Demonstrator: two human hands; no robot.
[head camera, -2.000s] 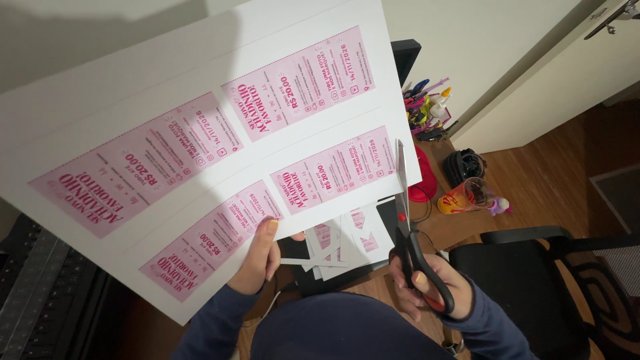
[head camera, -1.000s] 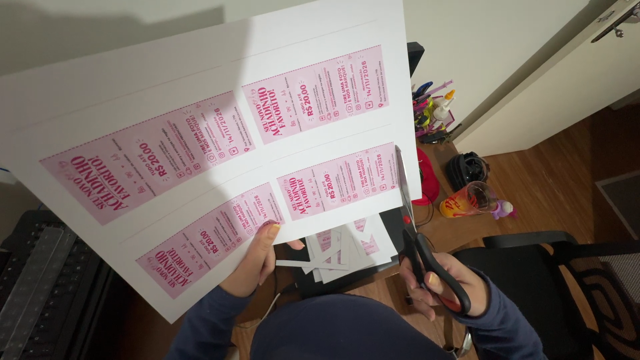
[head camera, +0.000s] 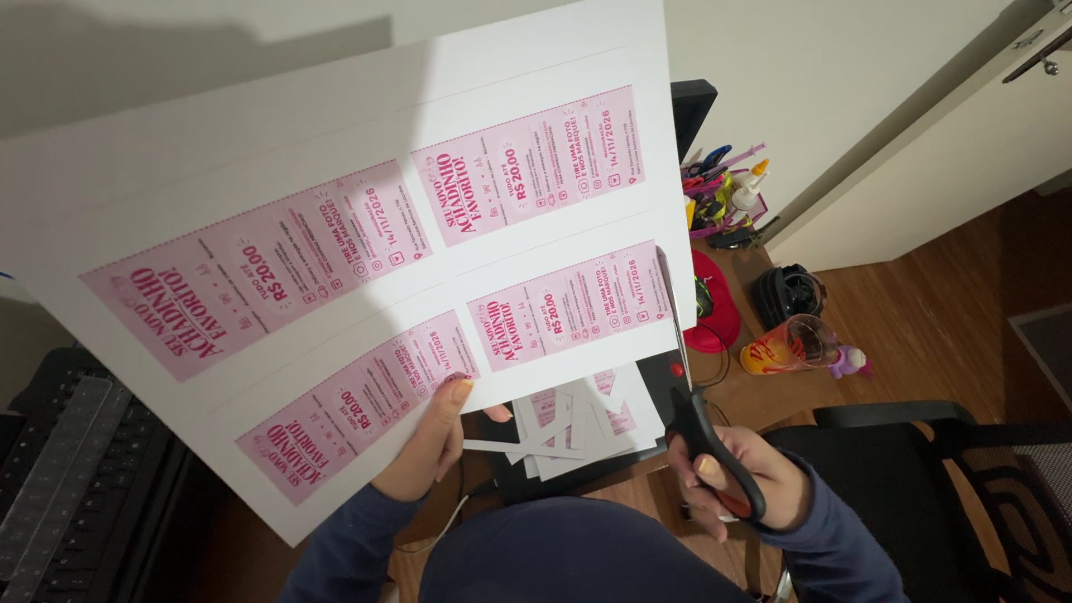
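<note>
A large white sheet (head camera: 335, 126) printed with several pink flyers is held up before me, tilted. My left hand (head camera: 435, 431) pinches its lower edge, thumb on top beside a lower pink flyer (head camera: 360, 402). My right hand (head camera: 737, 477) has its fingers in the black handles of the scissors (head camera: 712, 452). Their blades reach up to the sheet's right margin, beside the short end of the lower right flyer (head camera: 569, 306). One blade lies over the paper's face; where the other runs is partly hidden. Below the sheet lie cut paper strips and printed pieces (head camera: 578, 427).
A black keyboard (head camera: 50, 469) with a clear ruler (head camera: 59, 494) is at the left. On the wooden desk at the right are a pen holder (head camera: 729, 209), a red mouse pad (head camera: 712, 318) and a plastic cup (head camera: 787, 343). A black office chair (head camera: 871, 494) stands at the lower right.
The scissors' blades have moved from the sheet's right edge inward over its margin, to beside the lower right flyer. The left hand keeps its hold on the sheet.
</note>
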